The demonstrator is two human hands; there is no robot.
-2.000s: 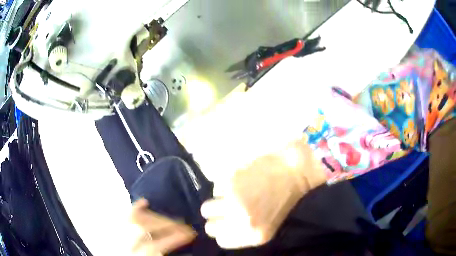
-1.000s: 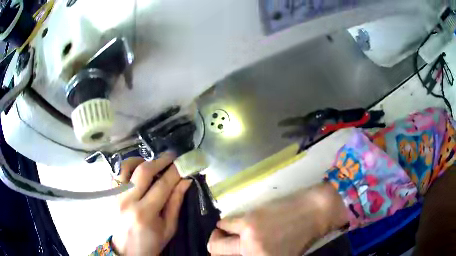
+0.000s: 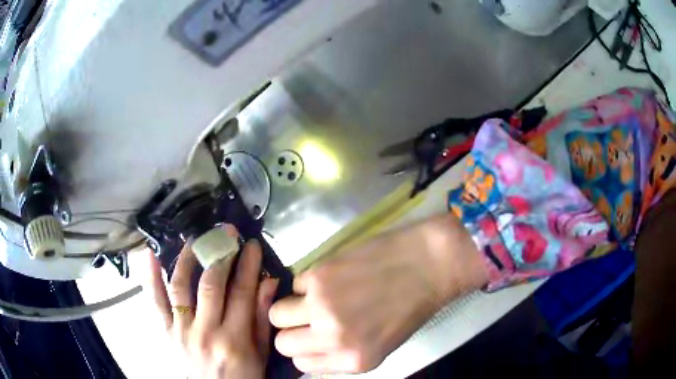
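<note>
The dark bag panel (image 3: 278,277) lies under the needle area (image 3: 194,215) and runs down between my hands. My left hand (image 3: 215,318) lies flat on it with fingers spread, its fingertips close below the dark presser parts, pressing the fabric. My right hand (image 3: 363,303) has its fingers curled and holds the panel's right edge. The cream lamp block (image 3: 216,246) covers part of my left fingers. The needle tip and most of the panel are hidden by my hands and the machine parts.
The off-white machine head (image 3: 126,96) fills the upper left. Red and black snips (image 3: 445,144) lie on the steel bed, partly under my right sleeve. Yellow tape (image 3: 363,228) runs along the bed's edge. A grey hose (image 3: 74,312) curves at left. A thin black cord lies top right.
The view has shifted over the machine. My left hand now lies flatter, with fingers more spread, beside the needle area. My right hand is closer to the left hand.
</note>
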